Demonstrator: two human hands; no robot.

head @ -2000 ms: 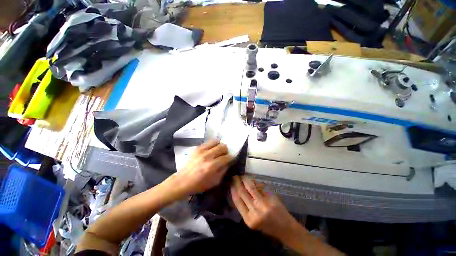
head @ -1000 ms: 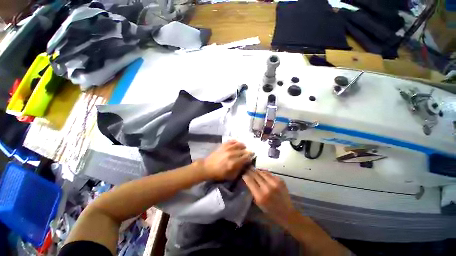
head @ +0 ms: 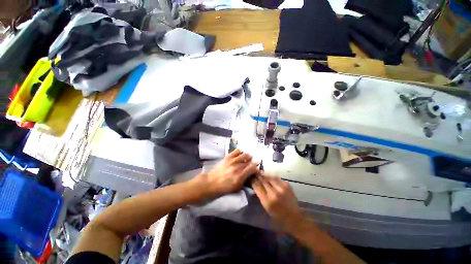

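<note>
Dark and light grey garment panels (head: 178,149) lie on the white table left of the needle, with their near part hanging over the front edge. My left hand (head: 233,172) rests on the cloth with bent fingers and grips it close to the needle area. My right hand (head: 273,193) is beside it, its fingertips meeting the left ones on a dark bit of cloth. The exact finger grip is hidden. The white sewing machine (head: 351,108) has its presser foot area (head: 266,139) just beyond my fingers.
Dark-handled scissors (head: 312,153) and a dark-framed object (head: 364,157) lie on the machine bed. A heaped grey bundle (head: 95,49), yellow tray (head: 38,98) and blue strip (head: 130,85) are at left. A blue basket (head: 28,209) stands lower left. Black fabric (head: 314,31) lies beyond the machine.
The near part of the cloth has been drawn up and shifted under my hands; the left panels are bunched differently. Both hands stay together near the needle. The whole view has shifted slightly.
</note>
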